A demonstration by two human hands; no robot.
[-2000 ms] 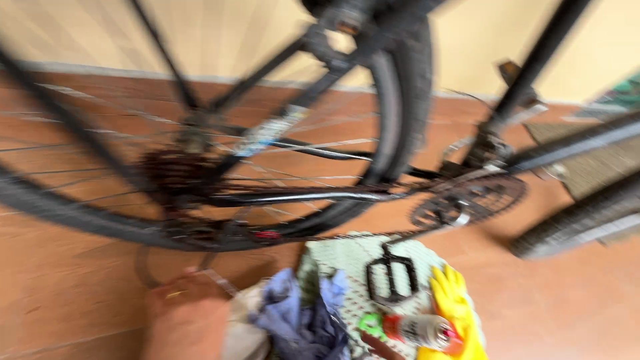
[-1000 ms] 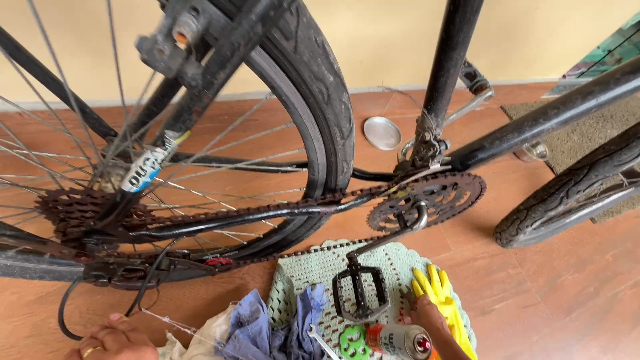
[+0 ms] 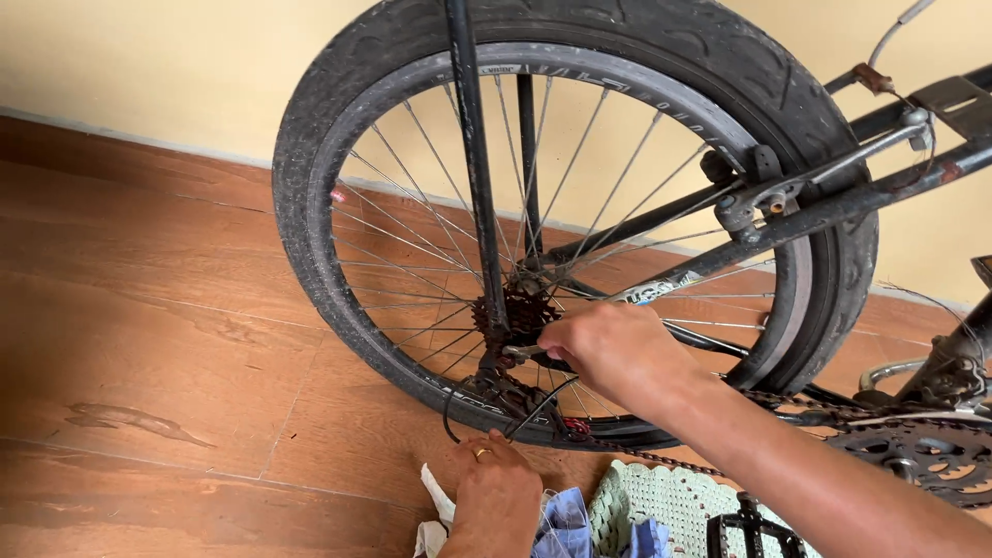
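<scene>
My right hand (image 3: 612, 341) is closed around a small metal wrench (image 3: 523, 351), whose end meets the rear axle area beside the rusty cassette (image 3: 515, 314). Below, my left hand (image 3: 496, 473), with a ring on one finger, is at the black cable (image 3: 535, 415) near the rear derailleur (image 3: 511, 391); whether its fingers grip the cable is not clear. The bicycle's rear wheel (image 3: 298, 201) stands upright. A rusty chain (image 3: 659, 459) runs from the derailleur to the chainring (image 3: 922, 457) at the right.
A pale green crocheted mat (image 3: 659, 496) lies under the black pedal (image 3: 748, 535). Blue cloth (image 3: 566, 519) and white cloth (image 3: 438, 496) lie beside my left hand. Behind the wheel rises a cream wall (image 3: 178, 70); the floor (image 3: 194, 310) is brown tile.
My right hand has moved from beside the spray can and yellow glove to the rear hub, now with a wrench. The view has shifted left along the bicycle.
</scene>
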